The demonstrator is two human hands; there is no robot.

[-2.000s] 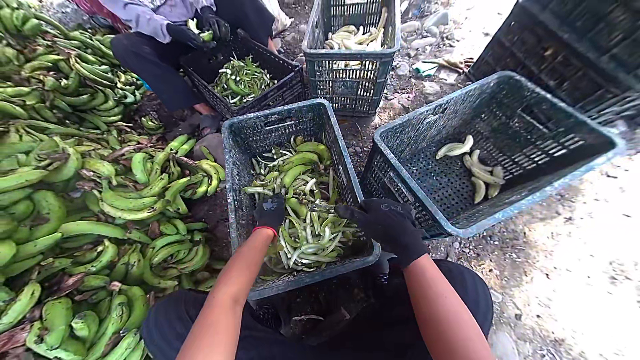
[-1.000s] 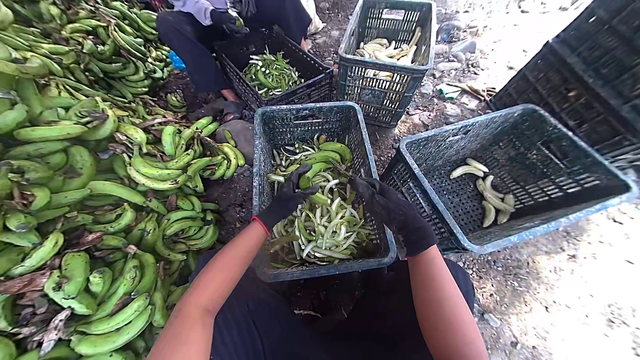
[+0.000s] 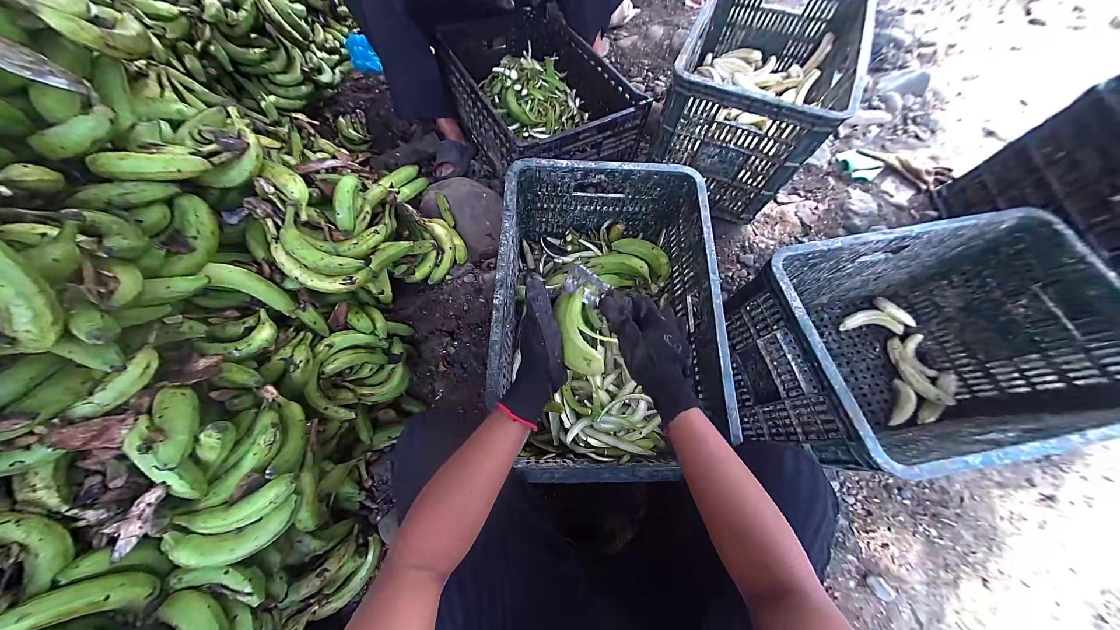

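Observation:
Between my gloved hands, over a plastic crate (image 3: 722,350), is a green plantain (image 3: 577,337) with a strip of peel standing off its side. My left hand (image 3: 540,341), in a black glove with a red band at the wrist, holds it from the left. A small metal blade (image 3: 584,284) shows at the plantain's upper end, beside the fingers of my right hand (image 3: 646,346), also in a black glove; the blade's handle is hidden. Below them lie many peel strips (image 3: 612,420). Several unpeeled green plantains (image 3: 643,258) rest in the crate's far part.
A large heap of green plantains (image 3: 236,516) covers the ground at left. A crate with several peeled plantains (image 3: 914,372) stands at right. Beyond are a crate of peeled plantains (image 3: 770,74) and a crate of peels (image 3: 534,96) beside another person's legs (image 3: 411,61). A rock (image 3: 468,214) lies nearby.
A plantain with a loose peel strip now shows plainly between my hands. The other person's gloved hands have left the view. The view has shifted somewhat.

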